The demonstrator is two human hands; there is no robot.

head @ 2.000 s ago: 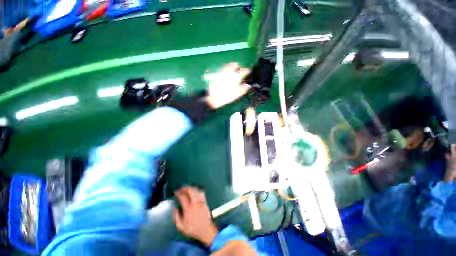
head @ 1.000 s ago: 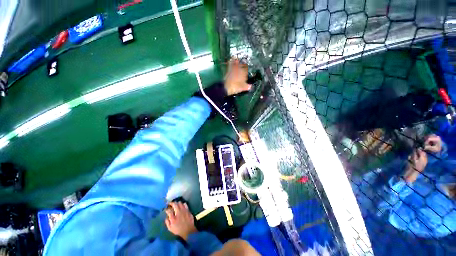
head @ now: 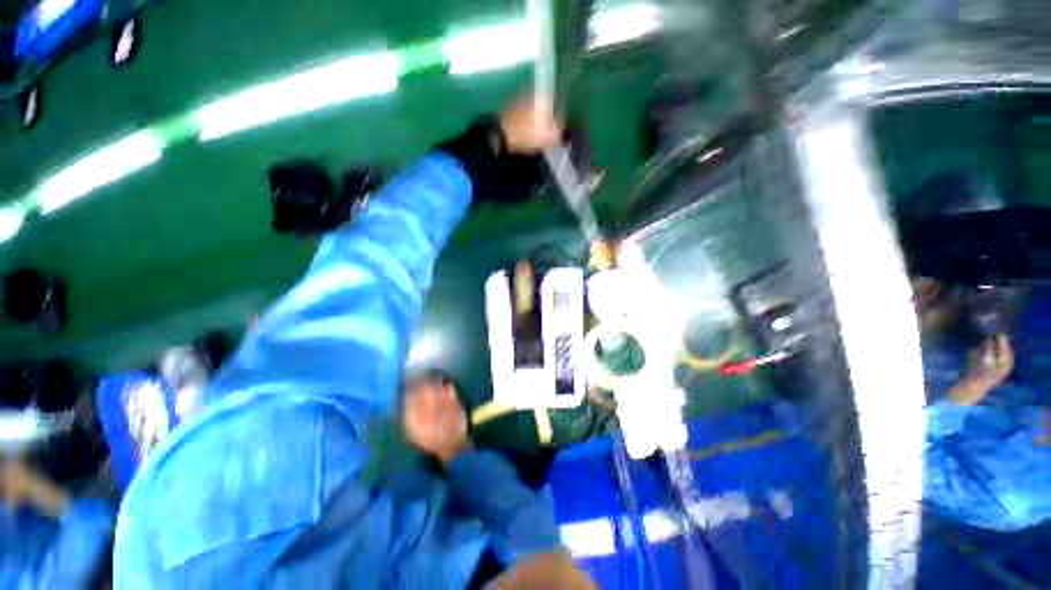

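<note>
My left hand (head: 530, 125), with a black cuff, is stretched far forward and blurred. Dark shapes (head: 565, 161) lie beside it; I cannot tell whether it holds them. My right hand (head: 436, 413) is low at the centre, blurred, left of the white tape dispenser (head: 500, 346); its grip is unclear. A pale strip (head: 493, 411) lies between that hand and the dispenser. A yellowish tape tongue (head: 544, 425) sticks out of the dispenser's front. A tape ring (head: 619, 353) lies on the white power strip (head: 648, 409).
Black housings (head: 302, 196) stand on the green bench beyond my left sleeve. A blue bin (head: 115, 426) with silvery contents is at left. A pale frame post (head: 864, 311) rises at right, with a co-worker's hand (head: 989, 367) beyond. Another blue sleeve (head: 69, 547) shows at lower left.
The view has shifted. My left hand has swung away from the mesh at right and is still stretched forward. My right hand remains beside the dispenser.
</note>
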